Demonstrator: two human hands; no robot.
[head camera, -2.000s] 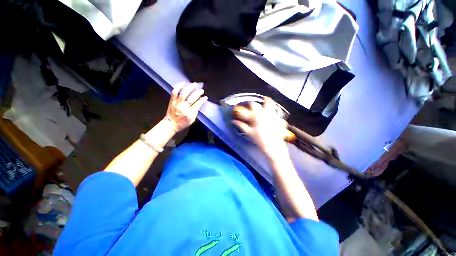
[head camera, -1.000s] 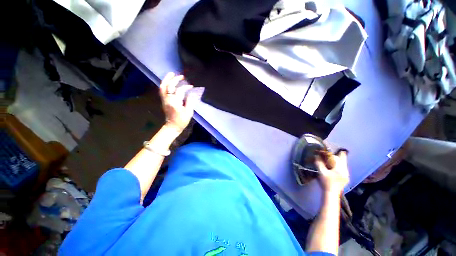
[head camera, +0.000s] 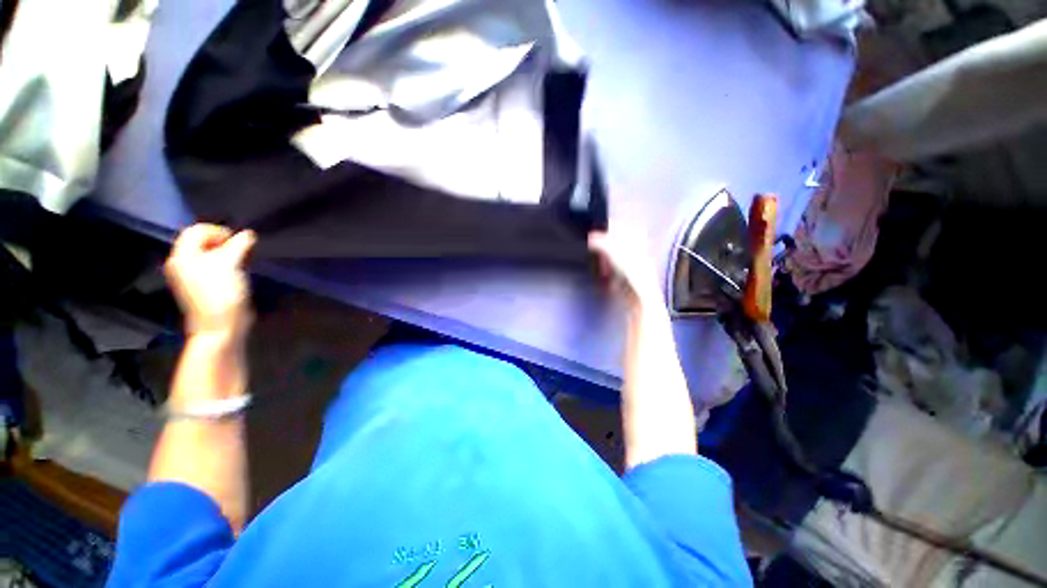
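Note:
A black garment piece (head camera: 390, 213) with a white to grey inner side lies on the pale lilac table (head camera: 689, 69). My left hand (head camera: 210, 273) pinches the near black edge at its left end. My right hand (head camera: 614, 270), slightly blurred, is at the right end of the same edge, with its fingers on the cloth. The black edge runs straight between my hands, close to the table's front edge. The iron (head camera: 712, 258), with an orange-brown handle, rests on the table right of my right hand, not held.
The iron's dark cable (head camera: 786, 431) runs off toward the lower right. White and black cloth (head camera: 52, 103) lies at the far left. Pink cloth (head camera: 847, 230) is beside the table's right end. Loose cloth and an orange-edged blue crate (head camera: 57, 488) are lower down at the sides.
My right hand has let go of the iron, which now rests on the table, and has moved left to the garment. My left hand has taken hold of the black edge. The view has shifted right.

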